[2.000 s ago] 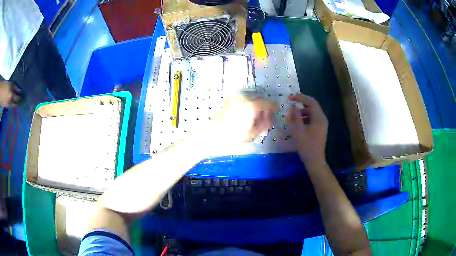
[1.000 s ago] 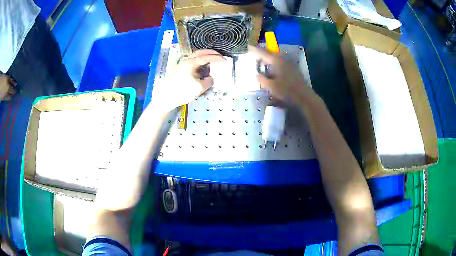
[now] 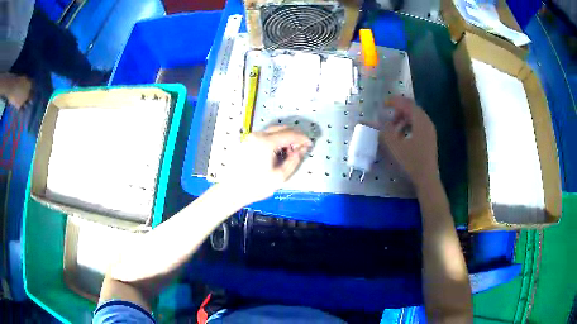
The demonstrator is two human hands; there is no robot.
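A white charger (image 3: pixel 363 147) lies on the perforated plate (image 3: pixel 329 180) with its two pins towards me. Two white blocks, apparently chargers, sit side by side in the pale jig (image 3: pixel 275 81) at the top of the plate; glare washes out their detail. My left hand (image 3: pixel 279 155) is over the lower left of the plate, fingers loosely curled, with nothing seen in it. My right hand (image 3: pixel 410 134) is just right of the loose charger, not touching it, fingers bent and apart, slightly blurred and seemingly empty.
A fan (image 3: pixel 300 28) stands behind the jig. A yellow strip (image 3: pixel 251 101) and orange-yellow handle (image 3: pixel 368 48) lie on the plate. Left carton (image 3: pixel 104 158) sits in a green crate; right carton (image 3: pixel 511 136) is on the dark mat. Keyboard (image 3: pixel 304 243) lies below. A person's hand (image 3: pixel 16 90) shows at far left.
Both hands have drawn back from the jig towards me and moved apart. White blocks remain in the jig. The view has shifted, so the bench appears further right and higher.
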